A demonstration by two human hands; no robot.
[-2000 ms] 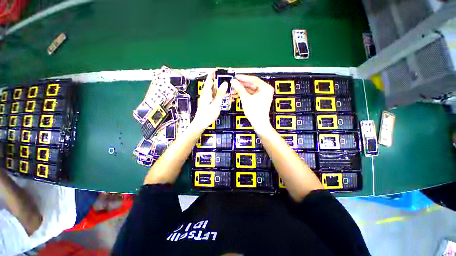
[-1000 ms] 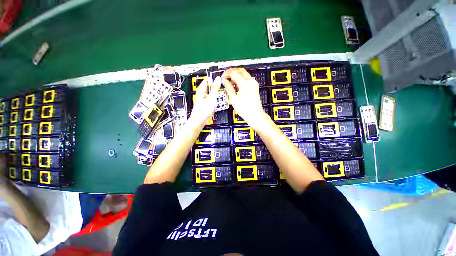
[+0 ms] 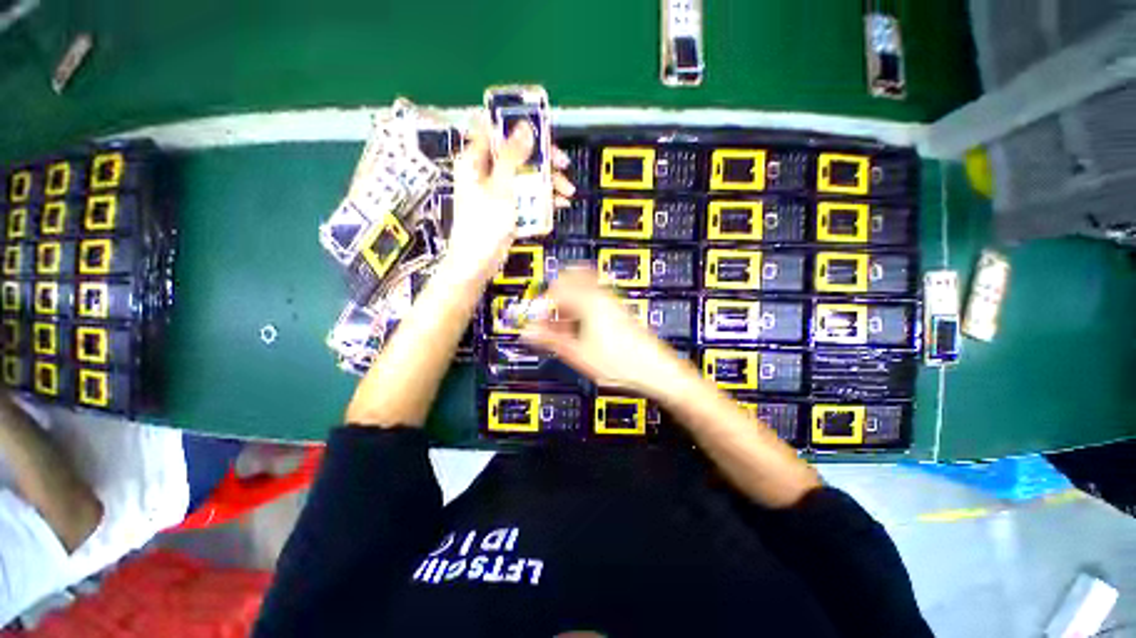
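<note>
My left hand (image 3: 488,187) holds a pale mainboard with LCD (image 3: 532,199), dark screen end up, above the back left of the black blister tray (image 3: 913,374). My right hand (image 3: 592,327) is blurred over the tray's left part. Its fingers are closed on what looks like a front housing (image 3: 528,307), seen as a blurred yellow and shiny piece. The leftmost tray column shows a dark place without a yellow frame just below that hand. Other housings (image 3: 738,268) lie in rows. A pile of board units (image 3: 396,199) lies left of the tray, with a yellow-framed piece (image 3: 386,244) on it.
Two pale set-aside units (image 3: 943,318) lie right of the tray. More units (image 3: 683,44) lie on the green belt behind the pale rail (image 3: 249,128). Another tray (image 3: 152,287) is at far left, beside another worker's arm (image 3: 50,480). A grey perforated box (image 3: 1078,175) is at right.
My hands have separated. The right hand has come down and nearer to me over the tray, and one left-column housing has left its place. My left hand has turned the board into view. Belt units have shifted.
</note>
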